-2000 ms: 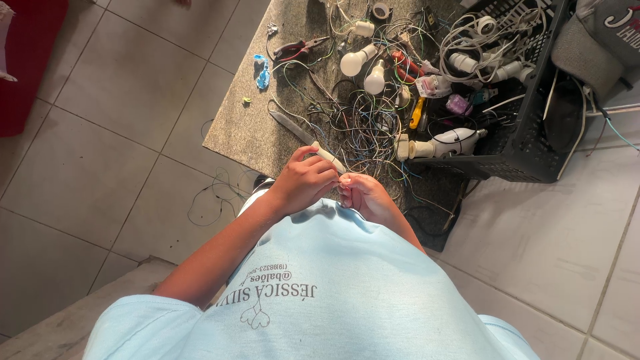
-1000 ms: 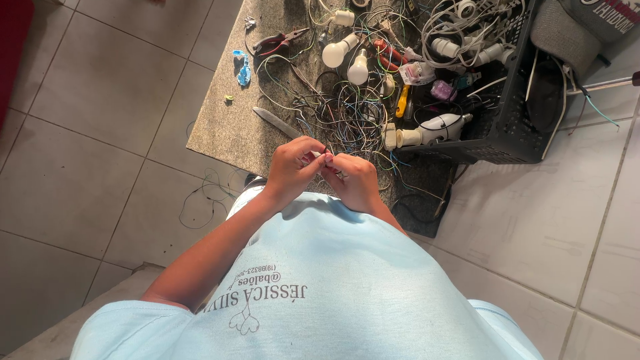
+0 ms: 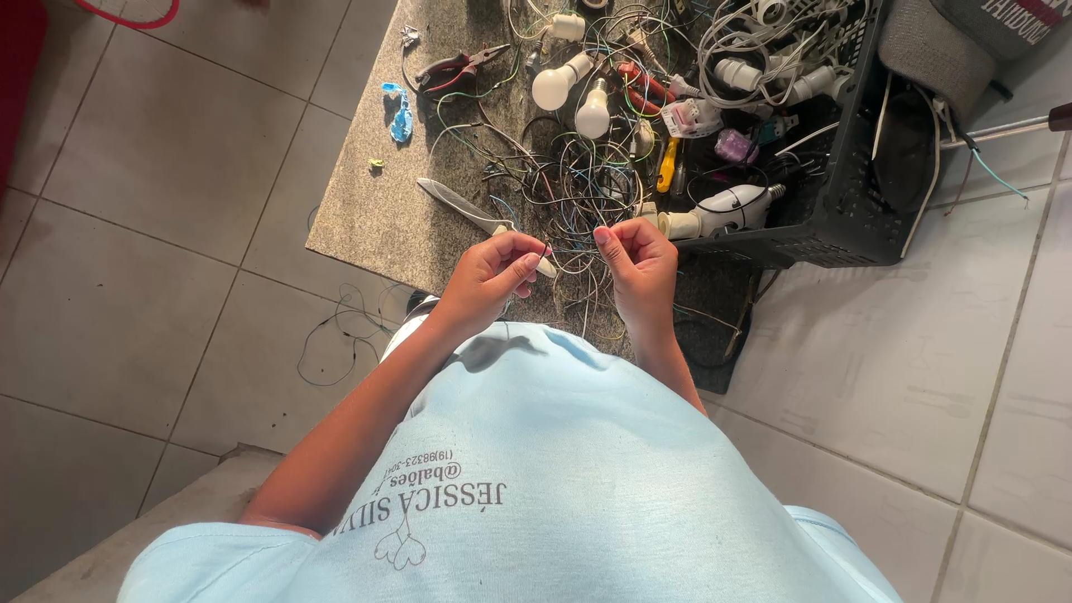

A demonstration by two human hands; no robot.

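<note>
My left hand [image 3: 496, 275] pinches a thin wire between thumb and forefinger at the table's near edge. Opposite it, my right hand [image 3: 641, 266] has thumb and forefinger closed on what looks like the same thin wire, a short gap from the left. A knife [image 3: 456, 201] lies on the table with its blade pointing up and left; its pale handle passes behind my left fingers. Just beyond both hands spreads a tangle of thin wires [image 3: 586, 180] in several colours. The exact ends of the pinched wire are too small to tell.
On the speckled table [image 3: 368, 209] lie red-handled pliers [image 3: 456, 71], blue scraps [image 3: 400, 117], light bulbs [image 3: 593, 113] and a yellow-handled tool [image 3: 667, 165]. A black plastic crate [image 3: 837, 226] with cables and sockets stands at the right. A cap [image 3: 946, 54] rests against it.
My hands were close together one second ago; now they are apart, the right one moved away to the right. More of the pale knife handle shows than a second ago.
</note>
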